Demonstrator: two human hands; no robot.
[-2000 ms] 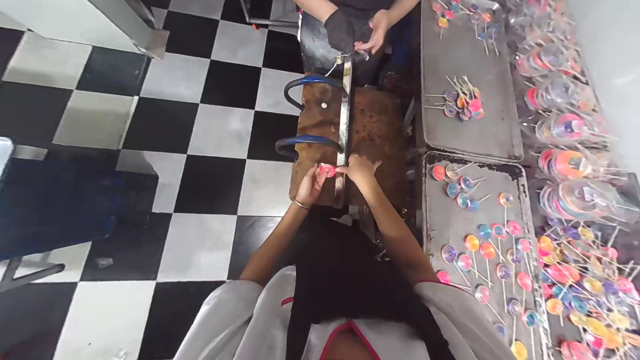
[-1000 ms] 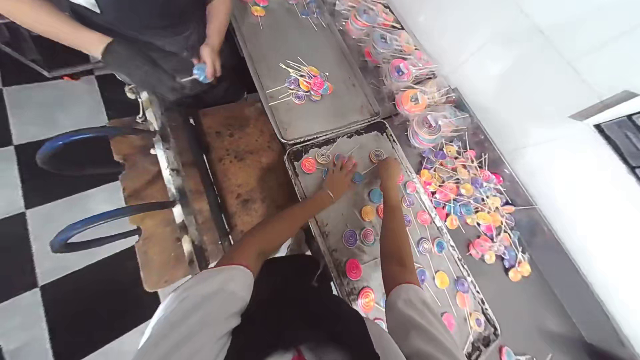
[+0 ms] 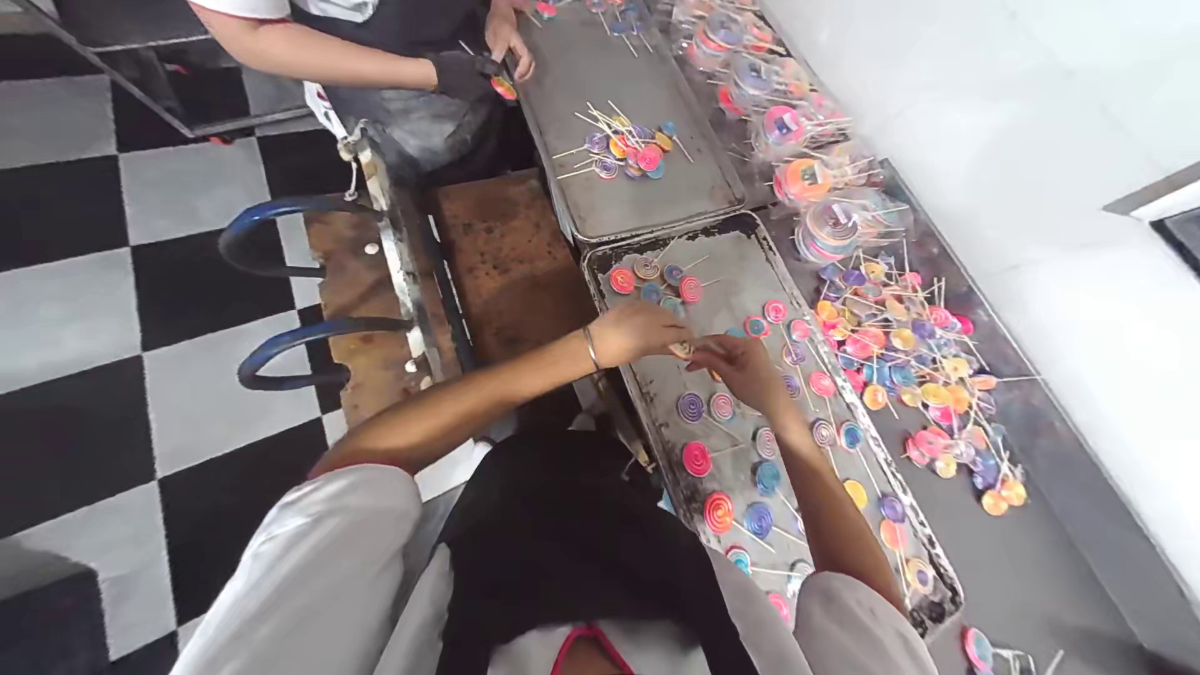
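My left hand (image 3: 642, 334), with a bracelet at its wrist, is over the near metal baking tray (image 3: 667, 398), its fingers on a small lollipop (image 3: 682, 350) with a yellowish head. My right hand (image 3: 741, 367) meets it from the right, fingertips pinched close to the same lollipop, seemingly at its stick. Around both hands, swirled lollipops lie flat on the tray; a red one (image 3: 697, 458) is below them and a pink one (image 3: 690, 289) above. The fingers partly cover a few others.
A co-worker's gloved hand (image 3: 466, 75) holds a lollipop beside the far tray (image 3: 600, 211), which carries a lollipop bunch (image 3: 637, 150). Wrapped lollipops (image 3: 830, 230) and a loose pile (image 3: 900, 347) lie right. Left stands a worn board (image 3: 366, 366) with blue curved handles (image 3: 309, 337).
The view has swung right since two seconds ago. My hands went from the brown board to the near tray; one second ago they were apart among its lollipops, and now they are together at one.
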